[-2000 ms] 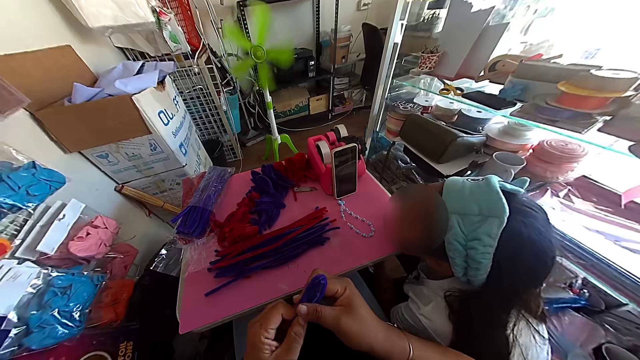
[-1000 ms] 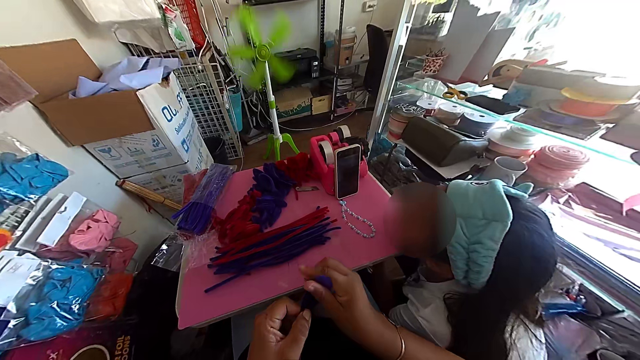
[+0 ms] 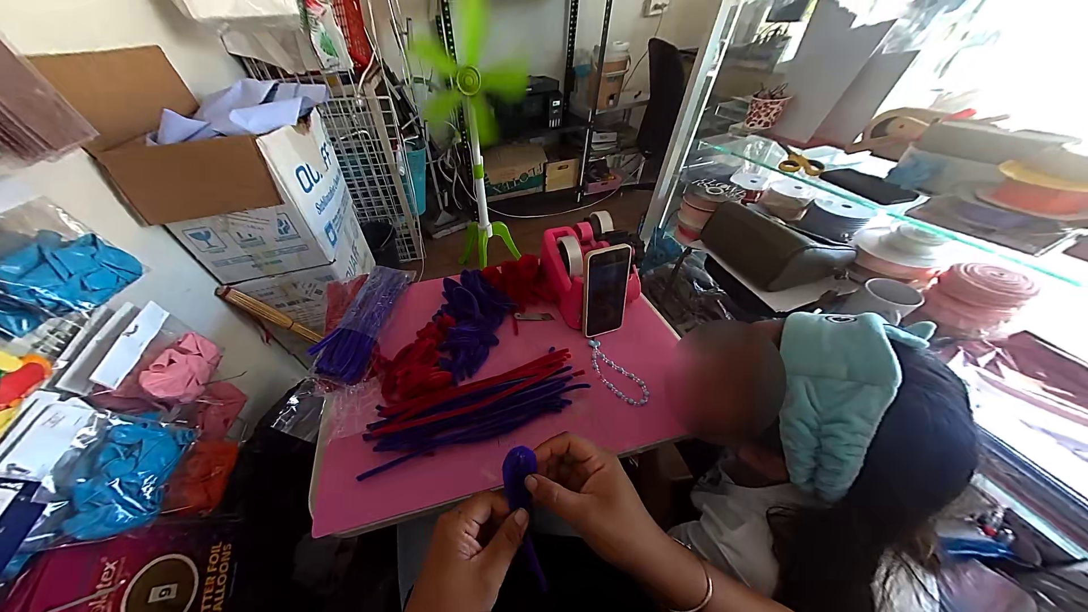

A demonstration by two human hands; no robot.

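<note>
A bent purple pipe cleaner (image 3: 519, 470) is pinched between both hands just off the table's front edge, its loop upright and a straight end hanging below. My left hand (image 3: 476, 544) grips its lower part. The fingers of my right hand (image 3: 582, 484) hold the loop's right side. Beyond them, loose red and purple pipe cleaners (image 3: 476, 408) lie in a pile on the pink table (image 3: 425, 484). Behind the pile are shaped purple pieces (image 3: 467, 323) and shaped red pieces (image 3: 416, 361). A plastic bag of purple pipe cleaners (image 3: 357, 331) lies at the table's left corner.
A phone (image 3: 606, 289) leans on a pink tape dispenser (image 3: 561, 263), with a beaded strap (image 3: 620, 374) beside it. A person in a teal eye mask (image 3: 837, 399) is close on the right. Boxes (image 3: 255, 195) and bagged balloons (image 3: 127, 467) stand left; shelves of ribbon rolls (image 3: 977, 297) right.
The purple loop stands up between my fingers now, where my right hand largely covered it one second ago. My right hand has lowered toward the left.
</note>
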